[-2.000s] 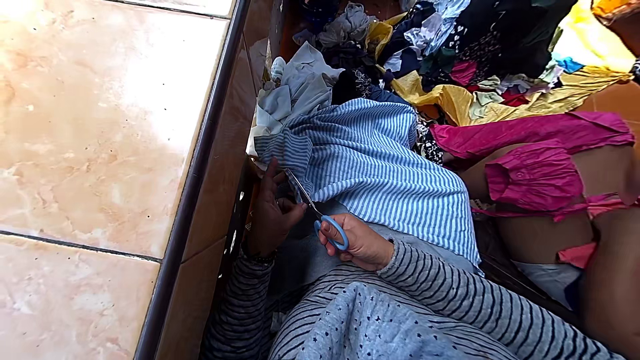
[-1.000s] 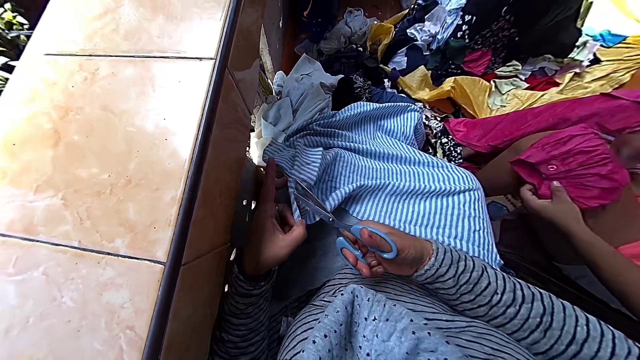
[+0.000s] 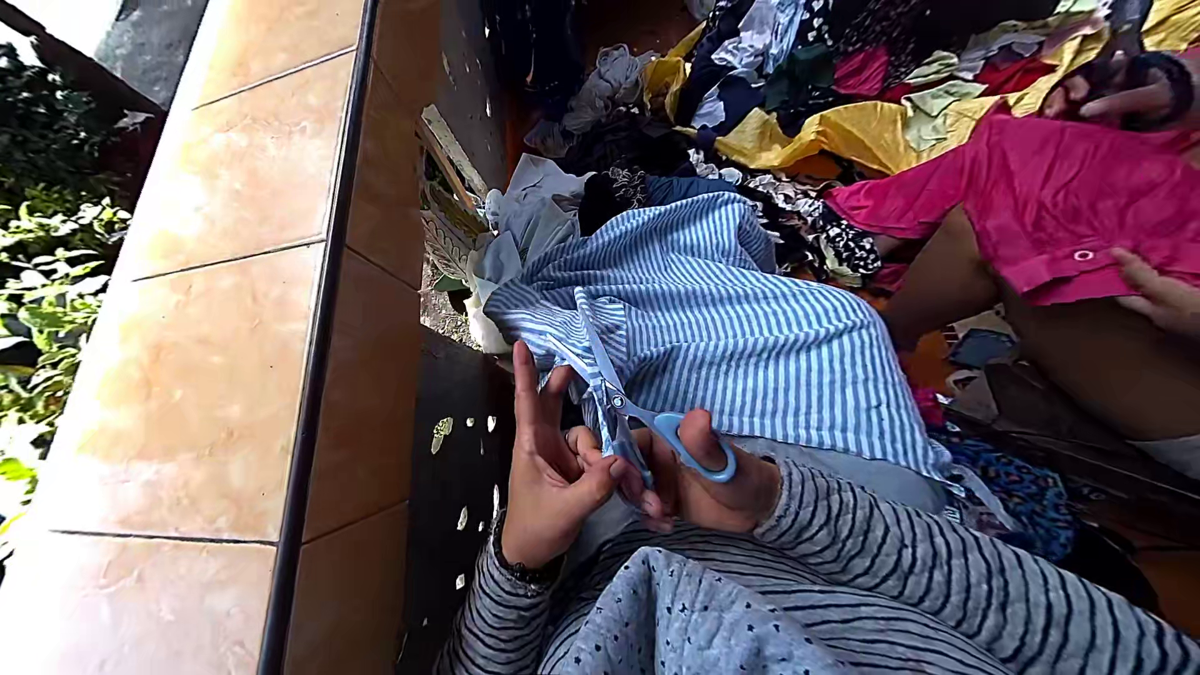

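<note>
My right hand (image 3: 717,478) holds a pair of scissors (image 3: 689,441) by its light blue handles. The blades are spread and point up and left over a blue-and-white striped cloth (image 3: 750,328), which looks like a garment and lies across my lap. My left hand (image 3: 553,469) pinches a narrow edge of the striped cloth between thumb and finger, just left of the scissors' pivot. Its other fingers are raised. Part of the lower blade is hidden by the cloth.
A tiled ledge (image 3: 206,375) with a dark edge runs along the left. Piled fabric scraps, among them a yellow cloth (image 3: 853,131), lie beyond the striped cloth. At the right, another person's hands hold a magenta garment (image 3: 1078,206). Green plants (image 3: 66,272) are at the far left.
The scissors' blades are spread wider than in the earliest frame. The other person's magenta garment is now spread out and held in both hands. The view has shifted.
</note>
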